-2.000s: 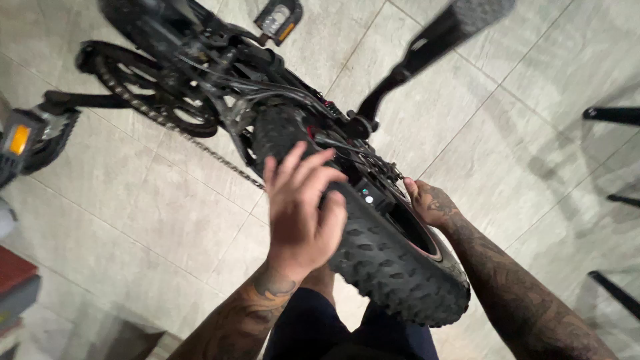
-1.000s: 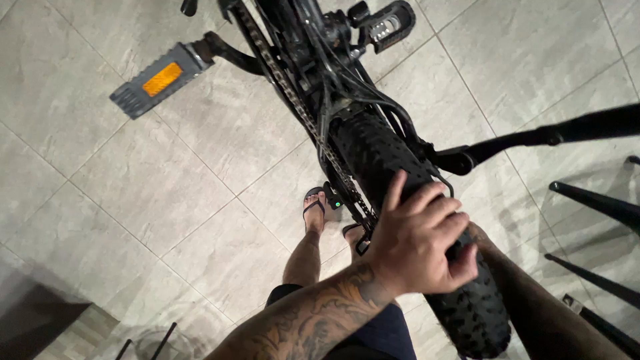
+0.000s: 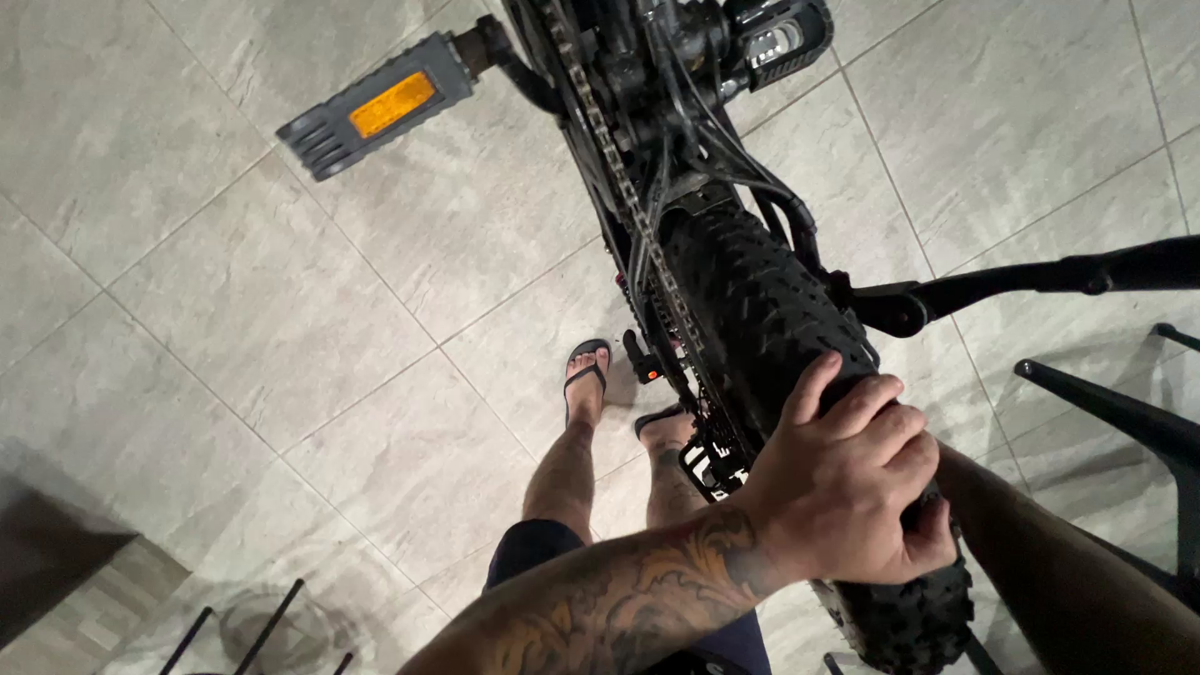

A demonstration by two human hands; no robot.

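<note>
My left hand [image 3: 848, 478] lies across the top of a knobby fat bicycle tire [image 3: 750, 300], its fingers spread over the tread. My right forearm reaches in along the tire's right side; the right hand is hidden behind the tire and my left hand. The bicycle chain [image 3: 614, 159] runs down the left of the wheel to the rear derailleur [image 3: 717, 450]. Ahead of the tire are the dark frame with cables [image 3: 675, 103], a gray pedal with an orange reflector [image 3: 375, 105] and the other pedal [image 3: 778, 42].
A black kickstand [image 3: 1022, 277] sticks out to the right. Black furniture legs [image 3: 1106, 403] stand at the right edge, with thin dark legs [image 3: 272, 623] at the bottom left. My sandaled feet [image 3: 587, 370] are on the tiled floor [image 3: 366, 375], left of the wheel. A dark object [image 3: 47, 534] is at the lower left.
Since the first frame, my left hand has settled on the tire's top, and my right hand, seen then at the wheel's right side, has gone out of sight. The view has shifted strongly.
</note>
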